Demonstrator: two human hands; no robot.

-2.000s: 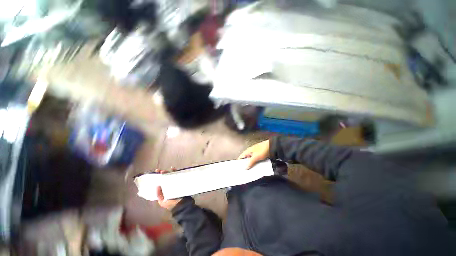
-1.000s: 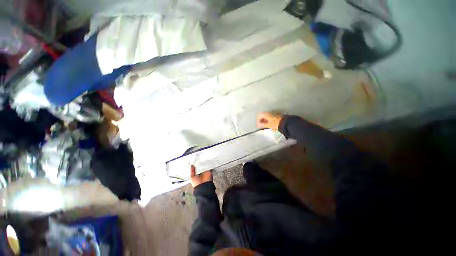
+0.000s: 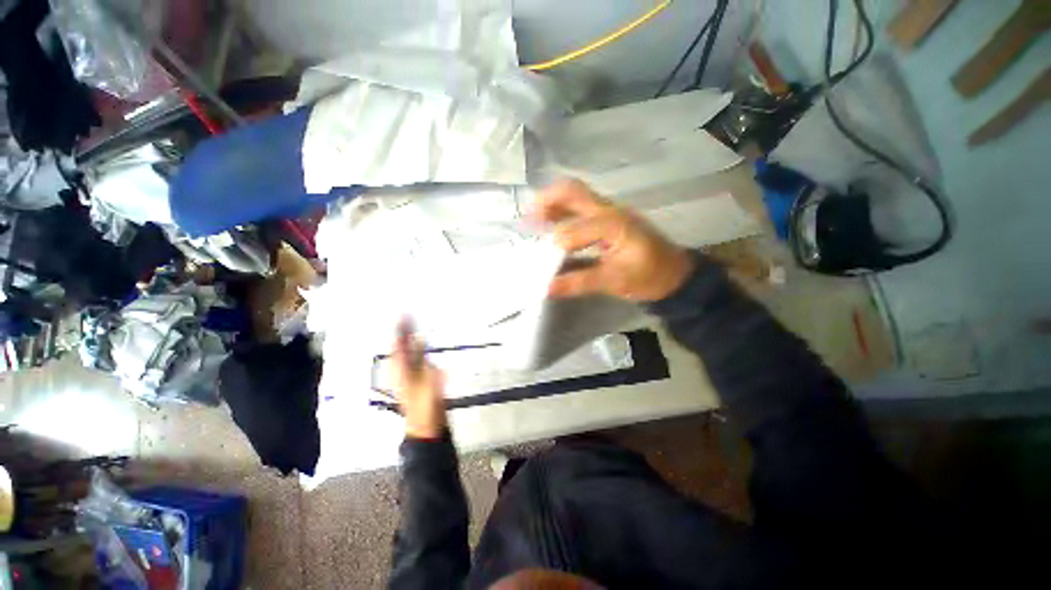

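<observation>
A dark fabric strip [image 3: 649, 355] lies flat along the near edge of the pale table, with a light strip [image 3: 484, 375] on top; dark shows at its right end and along its edges. My right hand [image 3: 611, 248] pinches the right edge of a white sheet or fabric piece [image 3: 478, 294], raised and curled above the strips, its grey underside showing. My left hand [image 3: 418, 380] is blurred at the left part of the strips, fingers up against the white piece; whether it grips anything is unclear.
The pale table cover [image 3: 542, 429] extends around the strips. A blue rounded form [image 3: 244, 173] under white cloth [image 3: 403, 144] is at the back left. A dark iron [image 3: 839, 231] with cable stands at right. A blue crate [image 3: 208, 530] is on the floor.
Both hands were on the strips near the table edge; my right hand has risen and moved back with a white piece lifted. The dark strip's right end now shows. The view has shifted.
</observation>
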